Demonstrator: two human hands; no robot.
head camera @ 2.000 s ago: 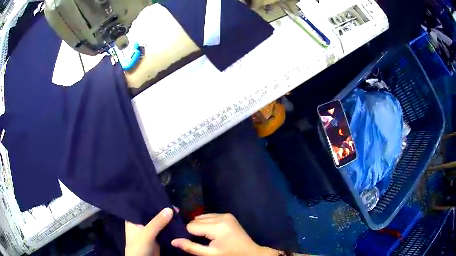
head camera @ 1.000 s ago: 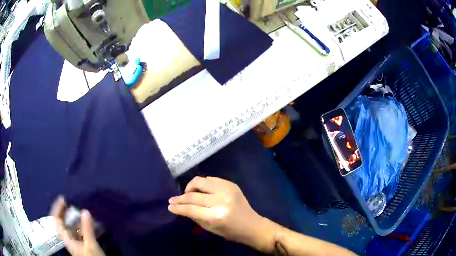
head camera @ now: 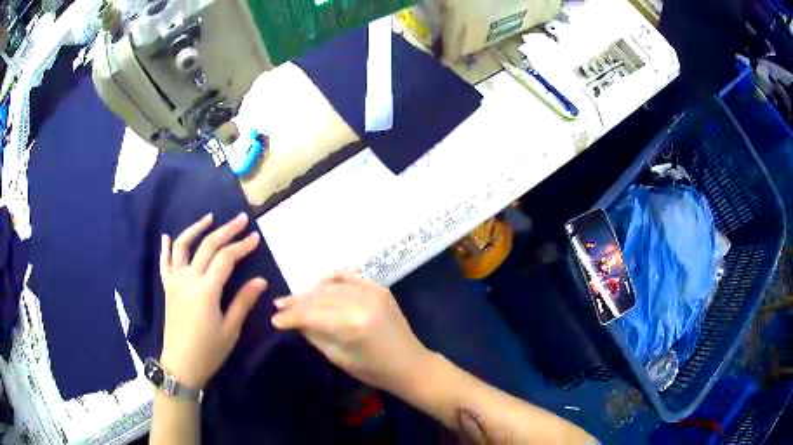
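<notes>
Dark navy fabric panels [head camera: 78, 235] lie left of and below the needle area and hang over the table's front edge. The cream-grey sewing machine head [head camera: 165, 69] stands above the cloth, with a bright blue curved guide [head camera: 246, 153] beside the presser foot. My left hand [head camera: 204, 291] lies flat on the navy cloth, fingers spread, below the presser foot. My right hand [head camera: 343, 322] pinches the cloth's right edge between thumb and fingers near the table's front edge.
A squarish navy piece [head camera: 426, 100] with a white strip [head camera: 379, 78] lies right of the head. A blue pen [head camera: 553, 93] and slim green tool lie beyond. A blue basket [head camera: 756, 252] with a light-blue bag and a smartphone [head camera: 602, 266] stands at right.
My left hand has moved from the lower left up onto the cloth, its fingers now spread. My right hand has moved slightly left and up along the edge. The view has shifted, showing more machine.
</notes>
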